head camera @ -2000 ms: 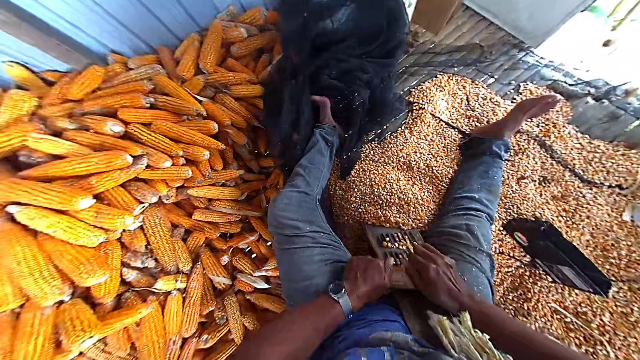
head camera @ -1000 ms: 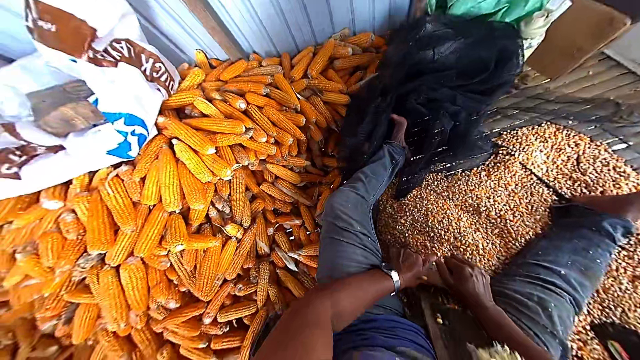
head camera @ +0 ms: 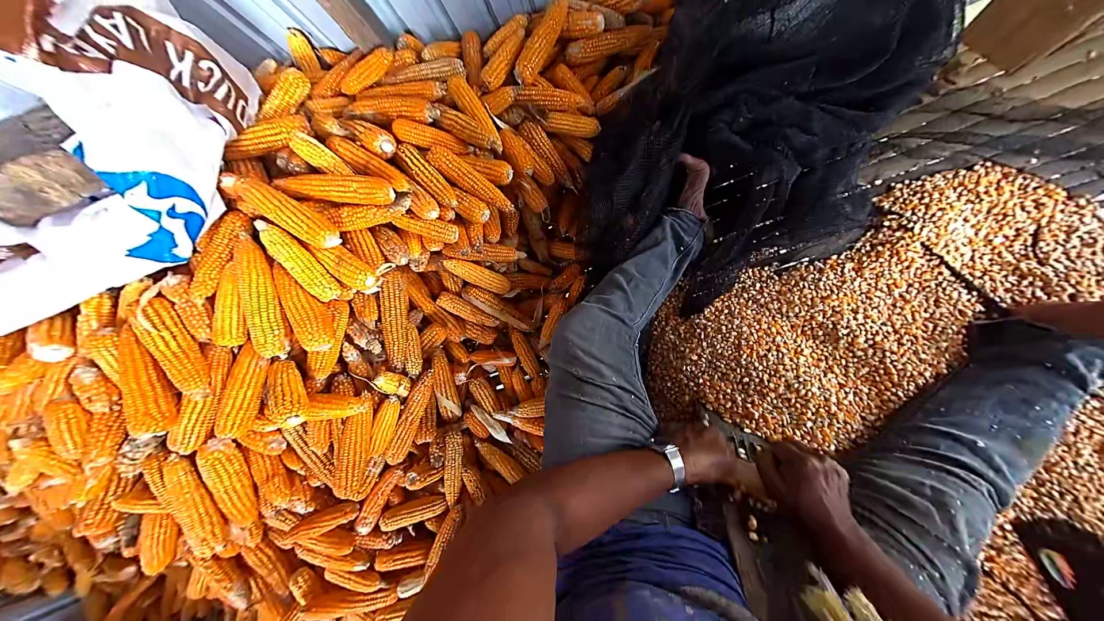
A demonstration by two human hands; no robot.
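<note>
My left hand, with a metal wristwatch on its wrist, is closed around one end of a corn cob. My right hand grips the cob's other end, close beside the left. Both hands press low over a wooden board between my legs. The cob is mostly hidden by my fingers. Loose corn kernels lie heaped just beyond the hands. A large pile of orange corn ears lies to the left of my left leg.
A white printed sack rests on the corn ears at the upper left. Black netting lies by my left foot. Pale husks or cobs stick up at the bottom edge. A slatted floor and a cardboard piece are at the upper right.
The view has swung left, bringing more of the ear pile and the white sack into sight. My hands stay together over the board between my legs.
</note>
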